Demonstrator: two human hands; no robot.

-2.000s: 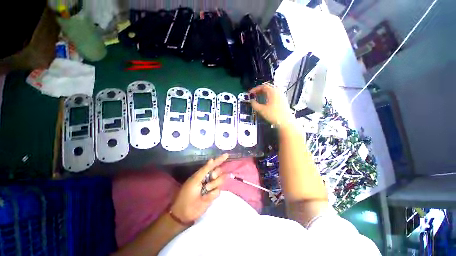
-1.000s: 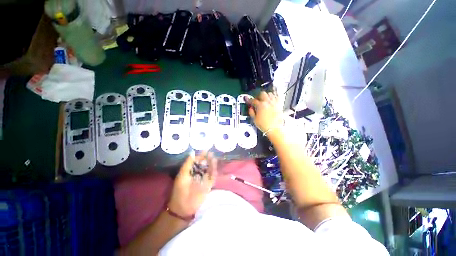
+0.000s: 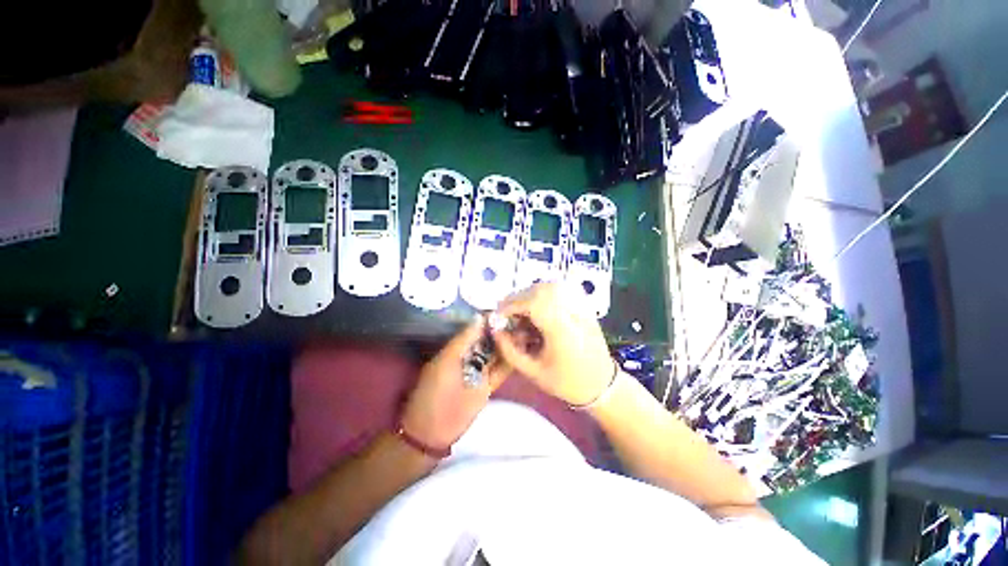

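Note:
Several silver front panels [image 3: 231, 304] with rounded ends, a rectangular window and a round hole lie in a row on the dark green bench top. My left hand [image 3: 448, 387] is palm up below the row and holds small shiny and dark fittings [image 3: 478, 363]. My right hand [image 3: 558, 345] is at my left palm, its fingertips together over the fittings. A small pale piece shows at the fingertips; what it is exactly is too small to tell. My right hand covers the lower end of one panel near the right end.
Red cutters [image 3: 377, 113] lie behind the panels, black housings [image 3: 531, 66] along the wall. A white tissue [image 3: 219, 128] and green bottle [image 3: 252, 44] are back left. Right: an open housing [image 3: 743, 190] and heaped circuit boards [image 3: 774, 376]. A blue crate [image 3: 100, 453] is lower left.
My right hand has left the rightmost panel and come down to my left palm. The camera view has shifted, so the bench sits further right and higher in the picture.

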